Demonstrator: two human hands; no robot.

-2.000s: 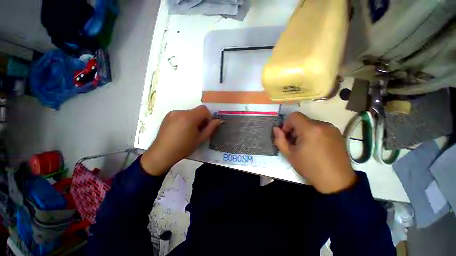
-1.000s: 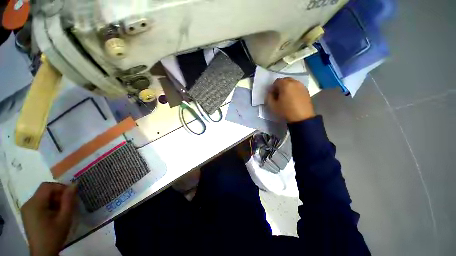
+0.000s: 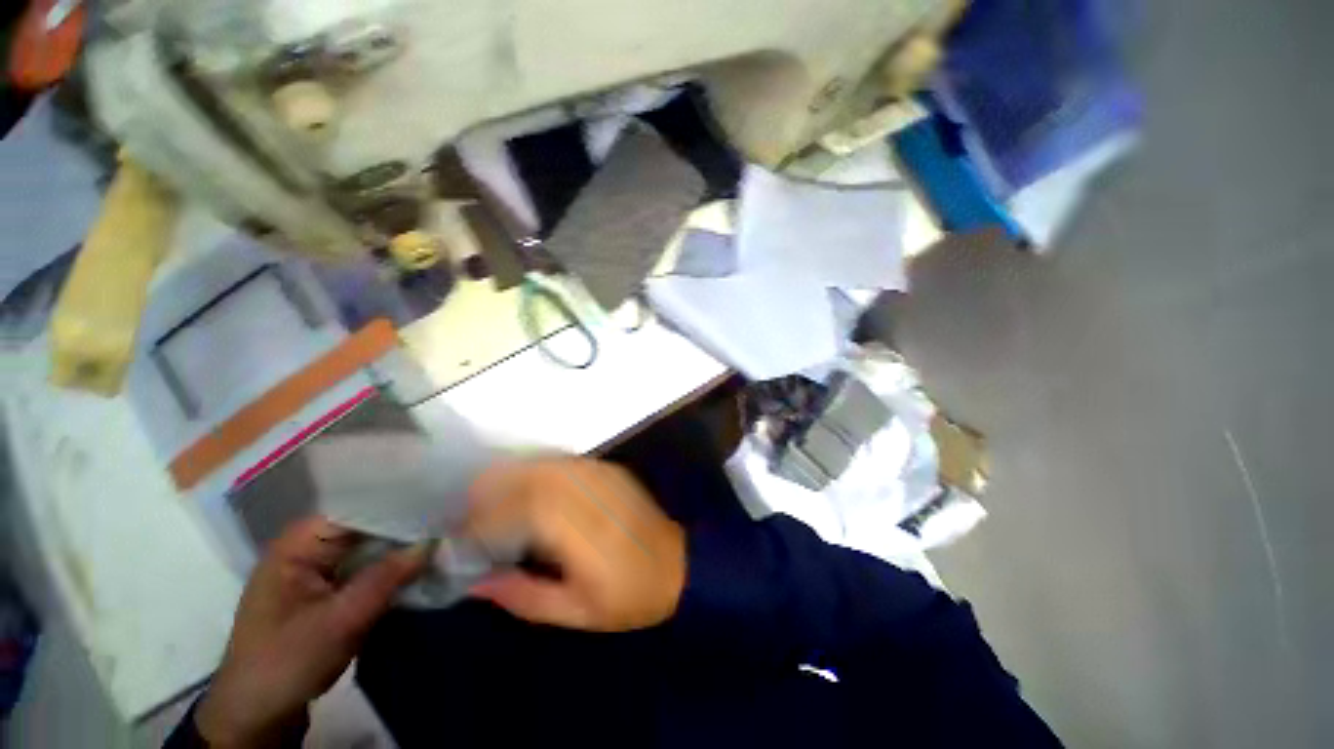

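Observation:
The open translucent template (image 3: 164, 384) lies at the left of the white table, with its orange tape band (image 3: 285, 405) and thin red strip beside it. A dark outer fabric piece (image 3: 272, 505) lies on it below the red strip, partly covered. A light grey lining piece (image 3: 383, 483), blurred, is held over it. My left hand (image 3: 315, 607) grips the lining's lower left edge with thumb and fingers. My right hand (image 3: 578, 544) holds its right side, fingers curled and blurred. The template's lower part is hidden by the hands and lining.
The off-white sewing machine (image 3: 512, 66) spans the top, with a yellowed block (image 3: 110, 285) at the left. Scissors (image 3: 559, 325) and dark fabric (image 3: 629, 212) lie under its arm. Loose light grey pieces (image 3: 783, 300) lie at the table's right edge. A white bag (image 3: 856, 468) is below.
My right hand has moved left from the lining stack to the template, bringing a light grey piece. My left hand has moved right and taken hold of it too.

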